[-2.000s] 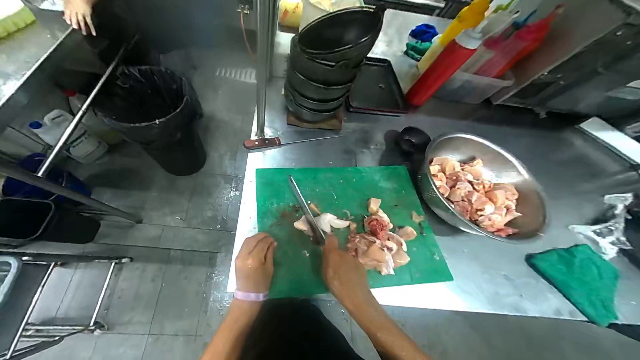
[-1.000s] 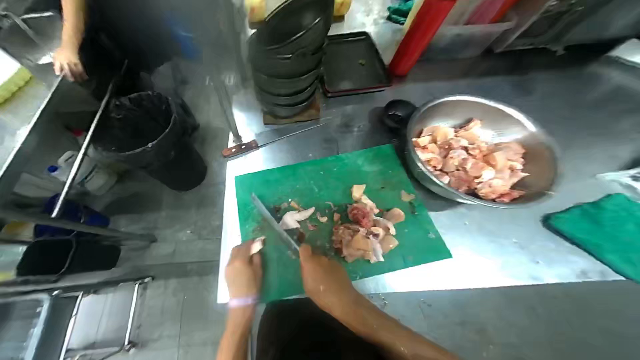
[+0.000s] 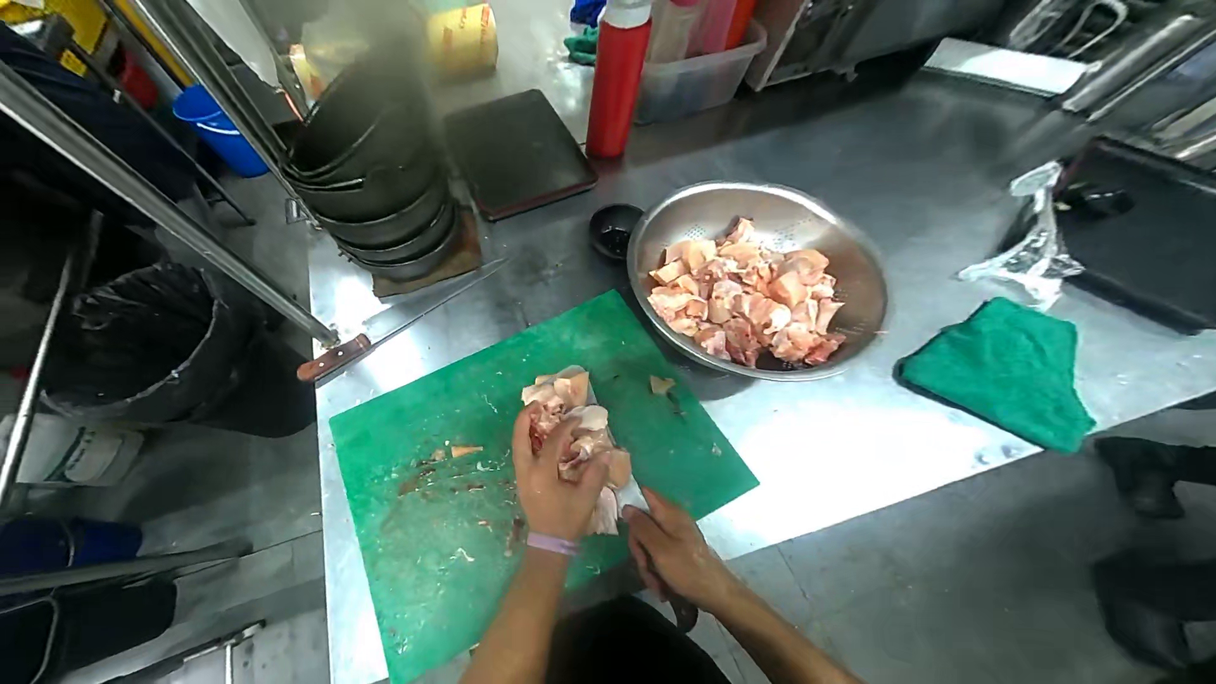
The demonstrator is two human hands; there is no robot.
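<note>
Cut pieces of raw chicken lie in a heap over the blade of a knife on the green cutting board. My left hand rests on the heap with its fingers spread, pressing the pieces against the blade. The knife's handle is in my right hand, at the heap's near right. Small scraps and reddish bits are scattered on the board's left half. Beyond the board's far right edge, a steel colander holds many chicken pieces.
A wooden-handled knife lies beyond the board, beside stacked black pans. A small black bowl touches the colander's left. Farther back are a dark tray and a red bottle. A green cloth lies right; a lined bin stands left.
My left hand has moved from the board's near left onto the chicken. The blade, earlier at the white scraps on the left, is now under the pieces. Those white scraps are gone. The view has shifted.
</note>
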